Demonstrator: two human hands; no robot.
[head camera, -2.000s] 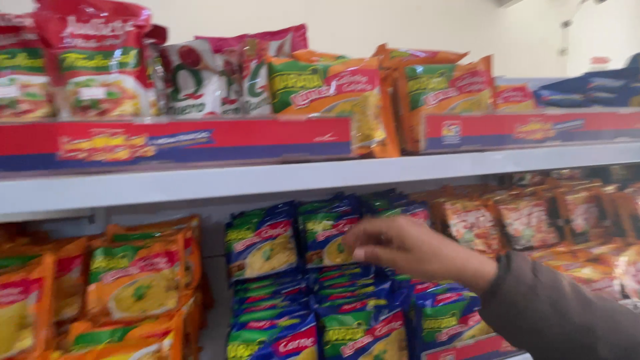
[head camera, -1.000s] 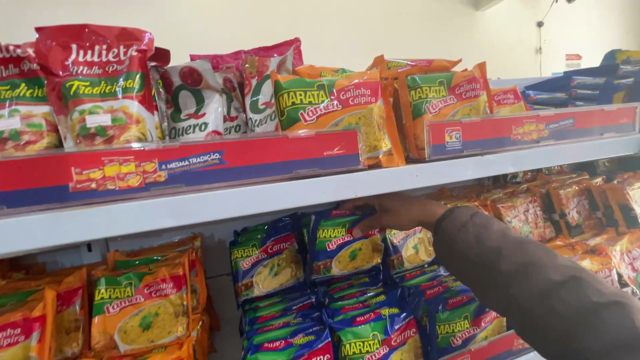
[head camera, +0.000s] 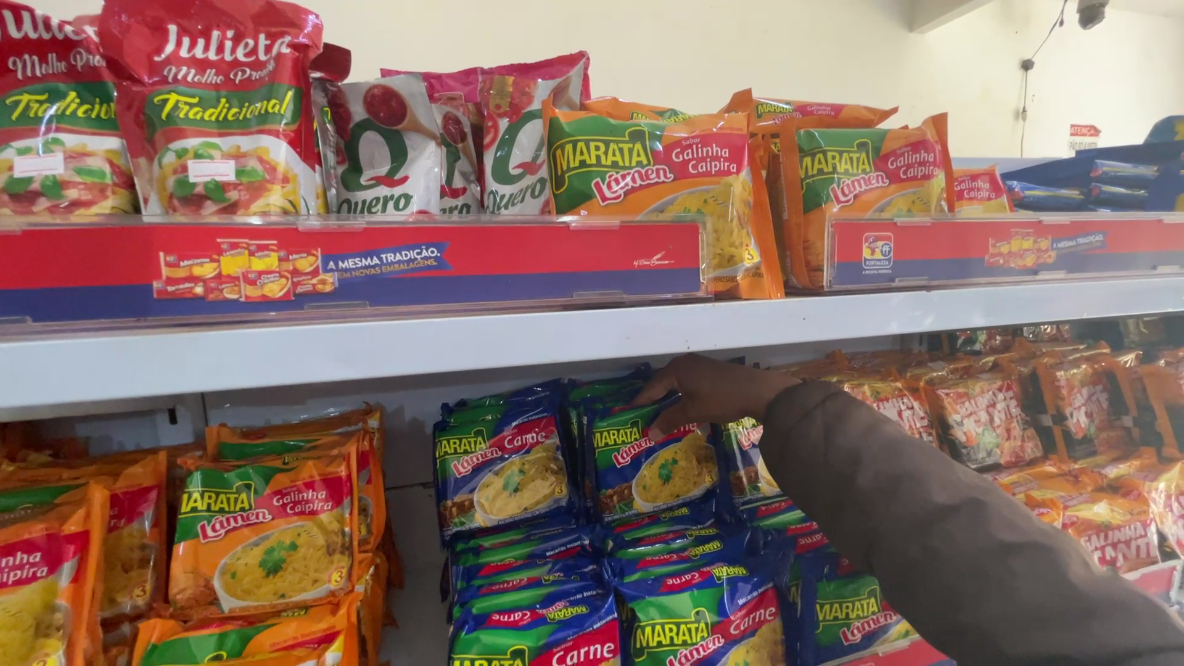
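My right hand (head camera: 708, 393), in a dark grey sleeve, reaches in from the right below the white shelf. Its fingers are on the top edge of a blue Maratá Lámen noodle packet (head camera: 659, 462), which stands upright in a row of like packets. Just left of it stands another blue noodle packet (head camera: 507, 467). More blue packets (head camera: 703, 615) lie stacked below and in front. Part of the fingers is hidden behind the packet's top. My left hand is not in view.
Over my hand runs the white shelf edge (head camera: 518, 338), with a red and blue plastic strip (head camera: 555, 264). Sauce pouches (head camera: 217, 120) and orange noodle packets (head camera: 666, 176) stand on it. Orange packets (head camera: 264, 527) fill the lower left, others (head camera: 985, 416) the lower right.
Two seconds ago my right hand was in front of the blue packets; it has since moved in to the top of one of them. Since a second ago it has changed little.
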